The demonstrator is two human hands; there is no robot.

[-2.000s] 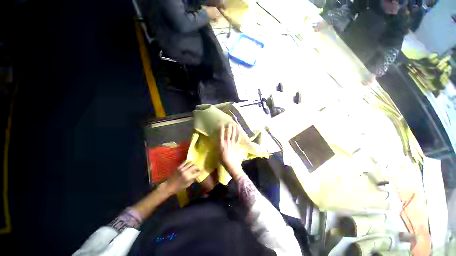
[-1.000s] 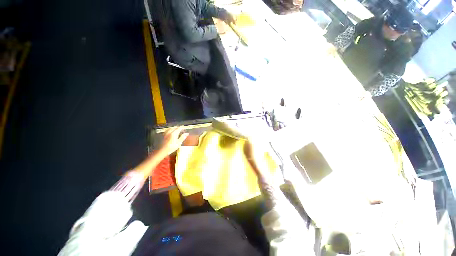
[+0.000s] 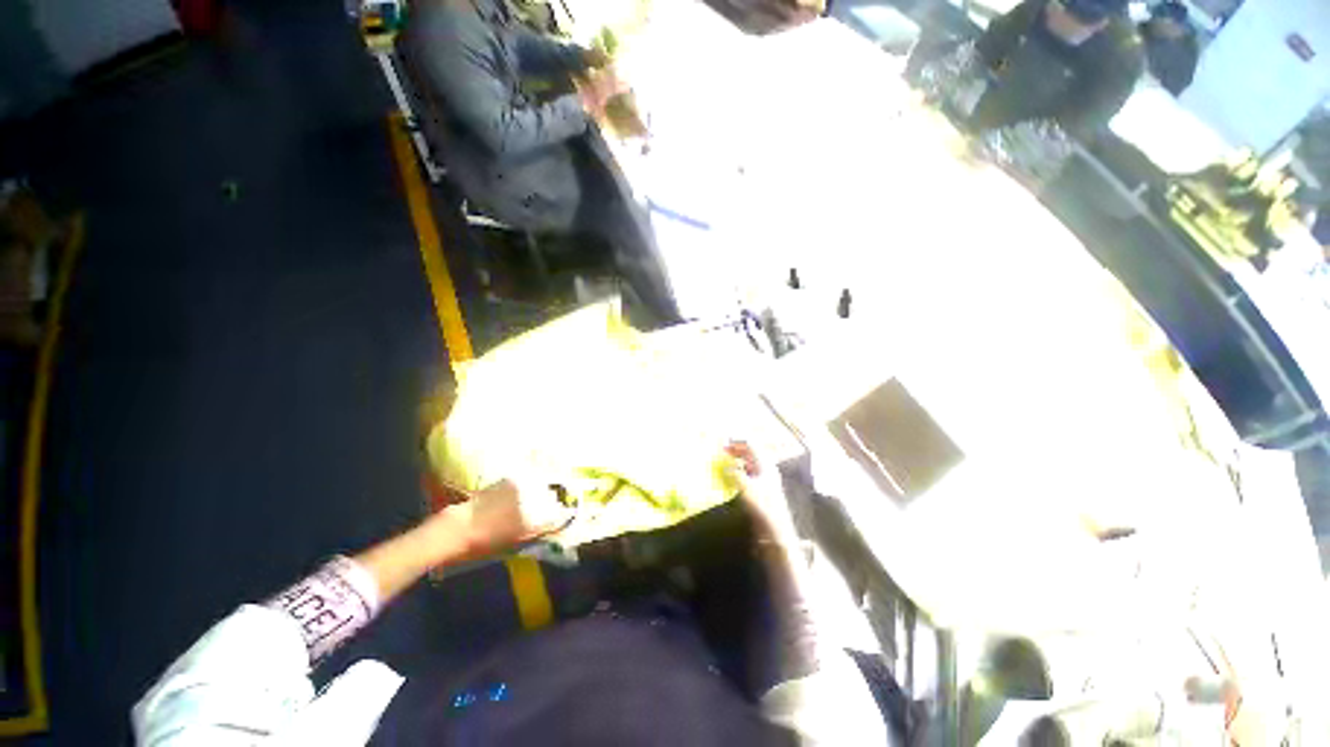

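A large floppy yellow leather panel [image 3: 584, 401] lies spread over the side work board and covers most of it, washed out by glare. My left hand [image 3: 511, 518] holds the panel's near left edge, where the material is bunched. My right hand [image 3: 747, 470] is at the panel's right edge, with the fingertips on it; glare and blur hide whether they grip. A little orange-red shows beside the panel's left edge.
A brown square piece [image 3: 897, 438] lies on the glaring white bench [image 3: 992, 314]. Small dark upright items [image 3: 845, 304] stand near the bench corner. A seated coworker [image 3: 503, 124] is ahead on the left; another person [image 3: 1058, 80] is across the bench. A yellow floor line [image 3: 426, 241] runs at left.
The yellow panel has moved up and left, now covering the orange-red pieces. My left hand has come down from the board's far side to the panel's near edge.
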